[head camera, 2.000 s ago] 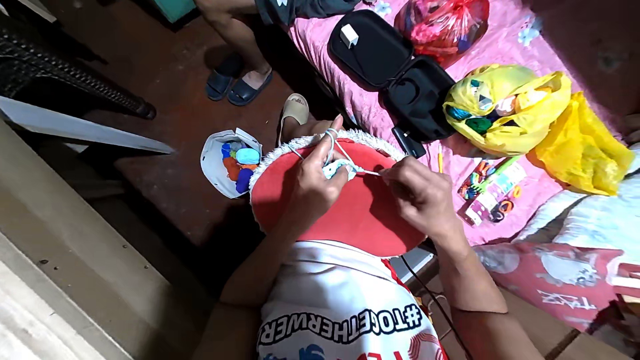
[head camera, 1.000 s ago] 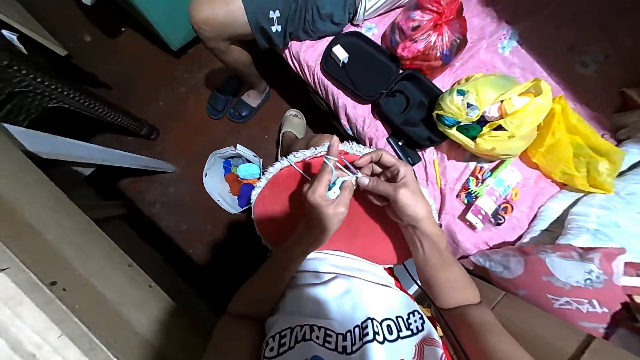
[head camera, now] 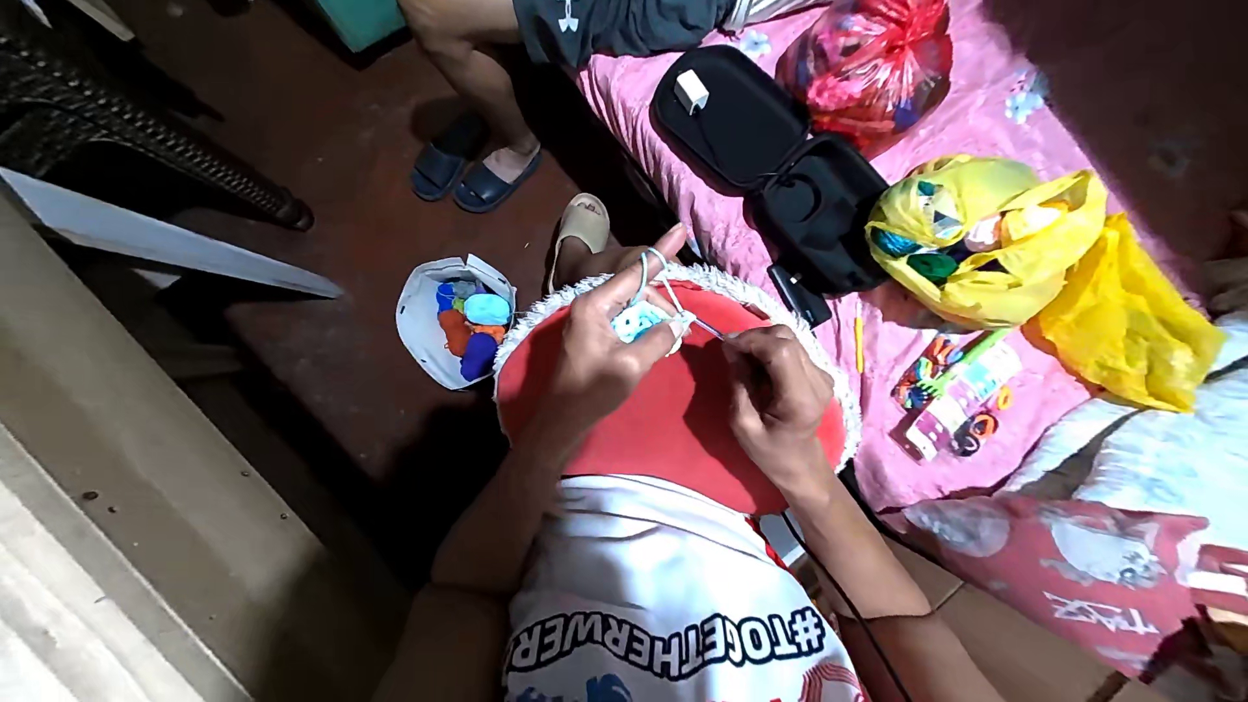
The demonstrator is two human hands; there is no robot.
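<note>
My left hand [head camera: 609,341] pinches a small crocheted piece [head camera: 639,322] of white and light blue yarn between thumb and fingers. A strand of pale yarn [head camera: 643,276] loops around its raised index finger. To the right, my right hand [head camera: 780,385] grips a thin crochet hook [head camera: 706,330], whose far end meets the piece by my left thumb. Both hands are above a red pad with a fluffy white edge [head camera: 648,419] that lies on my lap.
A white container [head camera: 414,336] with yarn balls stands on the floor at left, near another person's slippered feet [head camera: 497,178]. On the pink-covered bed [head camera: 975,478] at right lie an open black case [head camera: 726,117], a red plastic bag [head camera: 868,73], a yellow bag of yarn [head camera: 1014,278] and a yellow pen-like stick [head camera: 860,345].
My right hand has drawn back to the right from my left, with the hook now plainly visible between them. My left hand still holds the crocheted piece.
</note>
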